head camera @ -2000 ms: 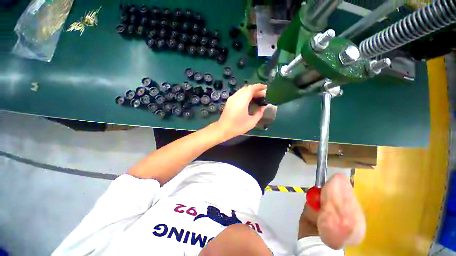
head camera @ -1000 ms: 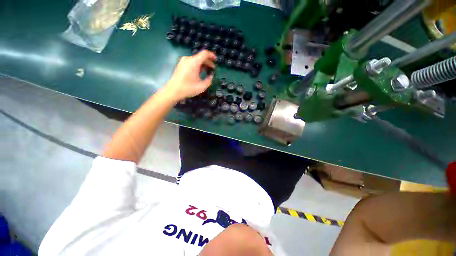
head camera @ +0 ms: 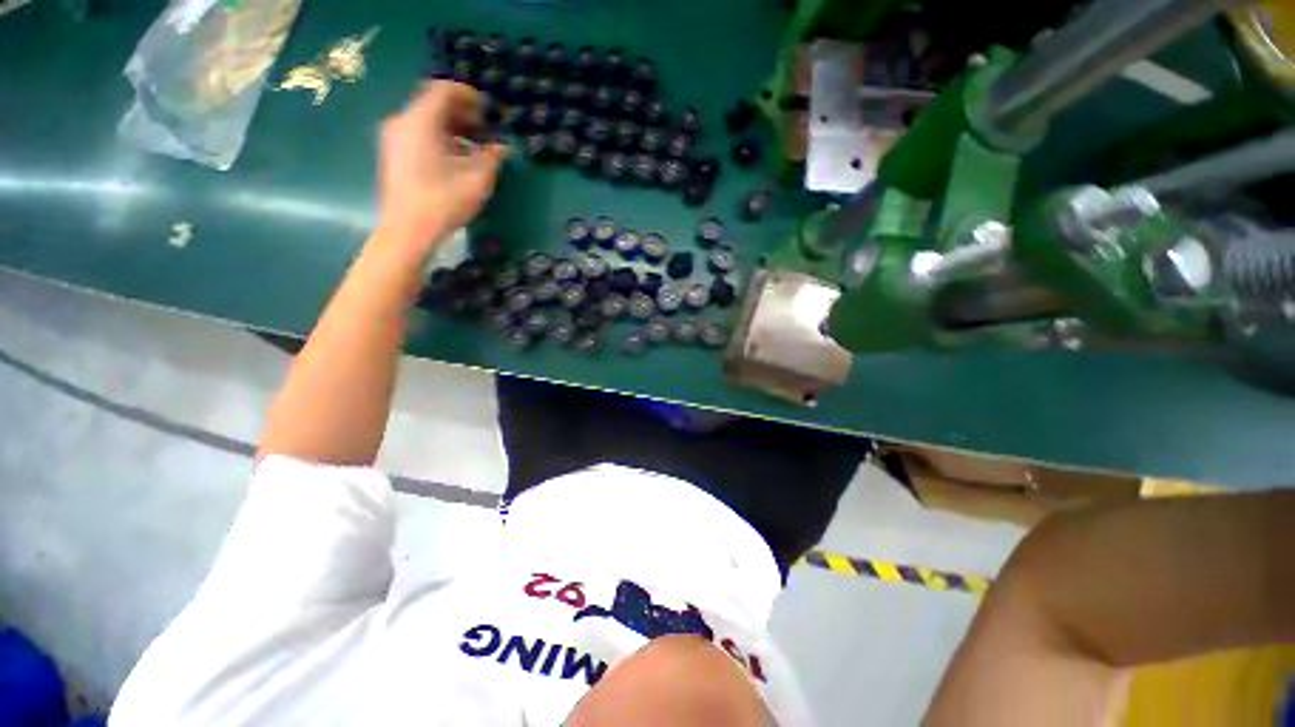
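Observation:
Black knobs in neat rows (head camera: 568, 121) lie on the green bench farther from me. Nearer the edge is a loose group of black knobs with grey ring-like ends (head camera: 575, 291). My left hand (head camera: 438, 164) is at the left end of the rows, its thumb and fingers apart around dark parts; blur hides whether it grips one. A silver block (head camera: 790, 334) sits at the table edge under the green press (head camera: 937, 256), with no hand at it. My right forearm (head camera: 1136, 597) shows at the lower right; the hand is beyond the right edge.
A clear plastic bag (head camera: 206, 71) and a small gold-coloured pile (head camera: 330, 67) lie at the far left. A tiny pale piece (head camera: 181, 234) lies left of my hand. A silver plate (head camera: 841, 121) stands behind the block. A cardboard box (head camera: 994, 487) is below the bench.
My left hand has left the block, passed over the loose knobs and moved to the left end of the rows. My right hand, formerly at the red lever ball, has gone out of view.

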